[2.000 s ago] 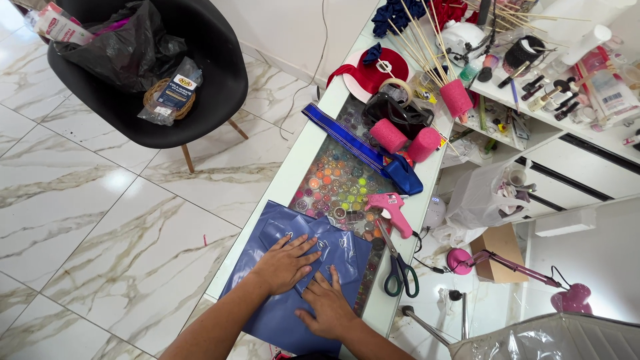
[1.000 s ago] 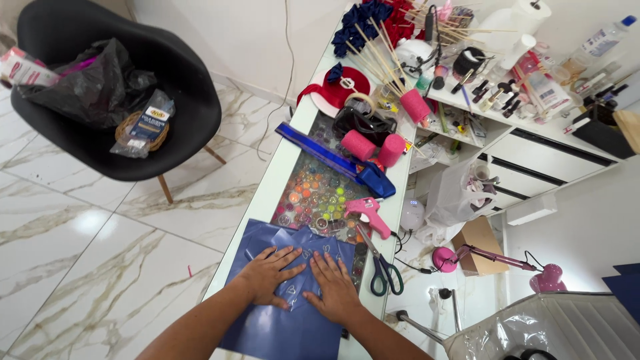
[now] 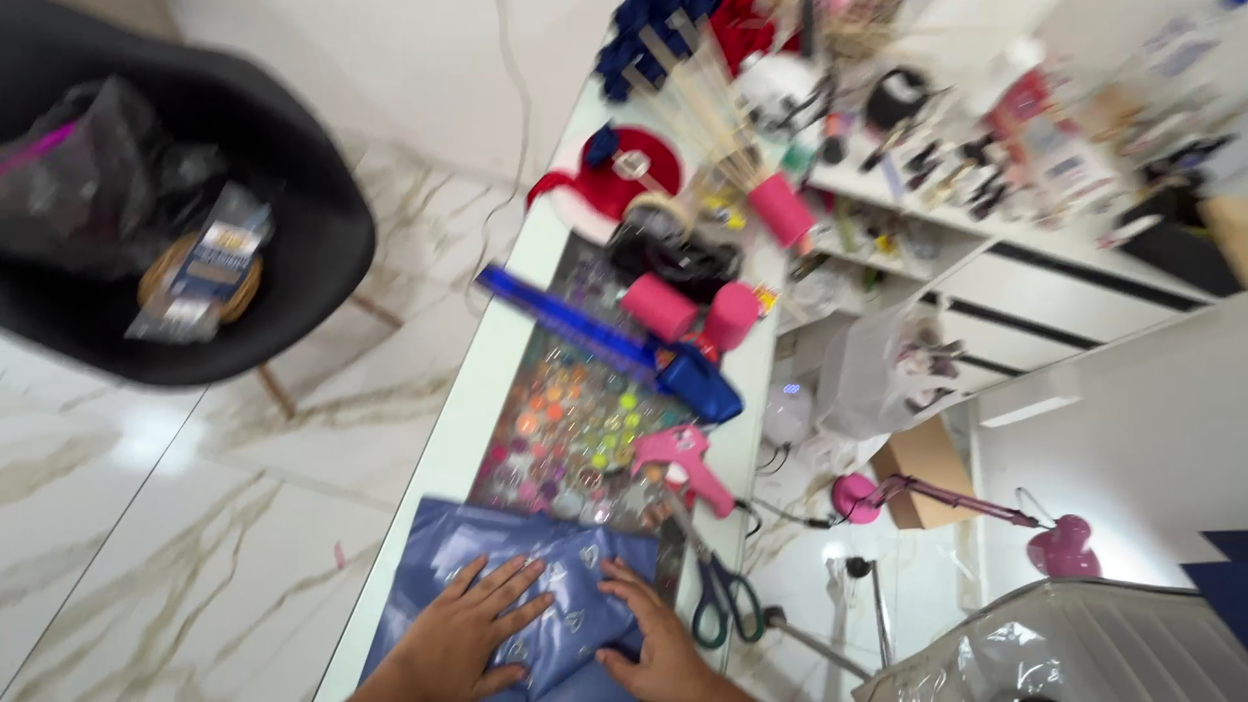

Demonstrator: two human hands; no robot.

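Note:
A glossy blue plastic sheet or bag (image 3: 575,570) with small heart prints lies at the near end of the white table. My left hand (image 3: 478,619) rests flat on it, fingers spread. Beside it, my right hand (image 3: 653,634) touches the sheet near its right side, fingers apart. Just right of that hand are scissors (image 3: 720,590) with dark green handles. A pink glue gun (image 3: 685,463) lies beyond them, on the glass top over colourful small pieces (image 3: 565,419). Farther off are a shiny blue ribbon strip (image 3: 575,327) and pink rolls (image 3: 659,306).
A black chair (image 3: 322,283) holding plastic bags stands at the left. Wooden sticks (image 3: 717,117), red ribbon (image 3: 658,171) and blue fabric flowers (image 3: 634,44) crowd the far end. On the right are a drawer unit (image 3: 1072,283), a pink lamp (image 3: 1063,548) and a transparent-covered chair (image 3: 1053,653).
Both hands stay on the blue sheet; my right hand now lies nearer its right side, with more space between the hands. The view has shifted somewhat.

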